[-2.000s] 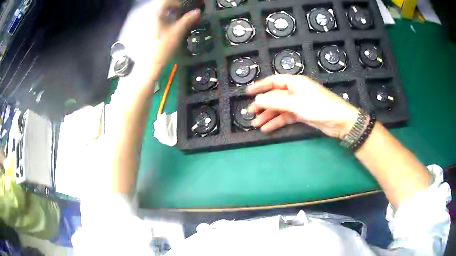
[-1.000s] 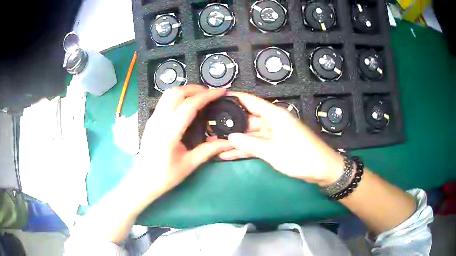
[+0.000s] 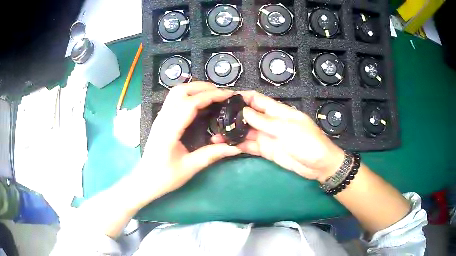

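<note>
A black watch body is held between my two hands above the front of the foam tray. It is tilted partly on edge, and a small yellowish strip shows on it. My left hand curves around its left side, with the thumb below. My right hand grips its right side with fingers and thumb. Other watch bodies lie back side up in the tray's square pockets. My hands hide part of the front row of pockets.
A translucent bottle with a metal top stands left of the tray. An orange stick lies between them. A white crumpled wipe lies by the tray's left edge. White papers are at the left. A yellow item is at the upper right.
My left hand came down from the tray's upper left to meet my right hand around a watch body. Since a second ago the watch has turned from facing up to nearly on edge.
</note>
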